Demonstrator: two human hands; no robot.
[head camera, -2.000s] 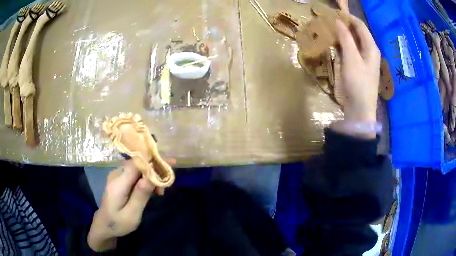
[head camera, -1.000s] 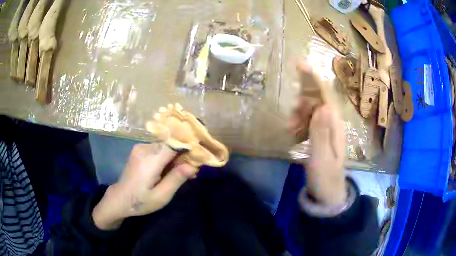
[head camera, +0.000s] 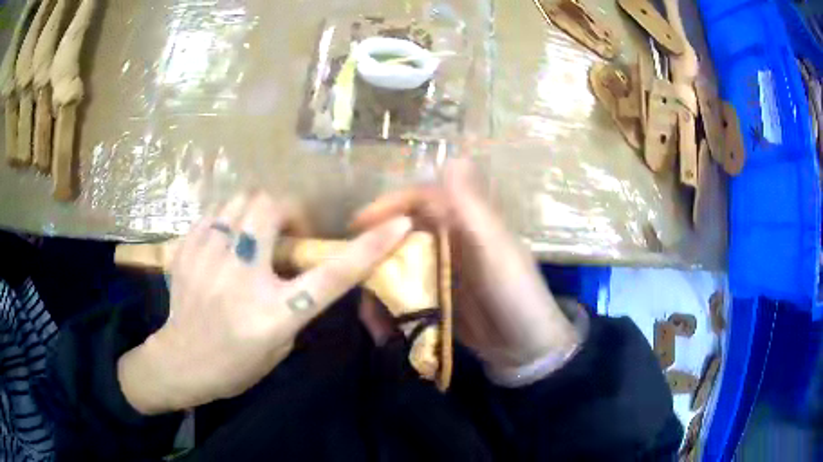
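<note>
A tan leg-and-foot piece (head camera: 402, 281) is held sideways over the bench's front edge, its squared shaft end pointing left. My left hand (head camera: 239, 293) is shut around its shaft. A dark elastic band (head camera: 417, 318) loops around the foot. A brown sole plate (head camera: 444, 307), seen edge-on, lies against the foot's underside. My right hand (head camera: 496, 280) is blurred and presses the sole plate from the right; some of its fingers are hidden behind the foot.
A white glue dish (head camera: 395, 63) stands on a stained patch. Several leg pieces (head camera: 65, 99) lie at the left. Loose sole plates (head camera: 663, 126) lie at the right beside a blue crate (head camera: 776, 198). A white-lined tray (head camera: 632, 307) with soles is below right.
My right hand has brought a sole plate from the pile on the right to the foot. My left hand has turned the foot's underside to face right. The view has shifted.
</note>
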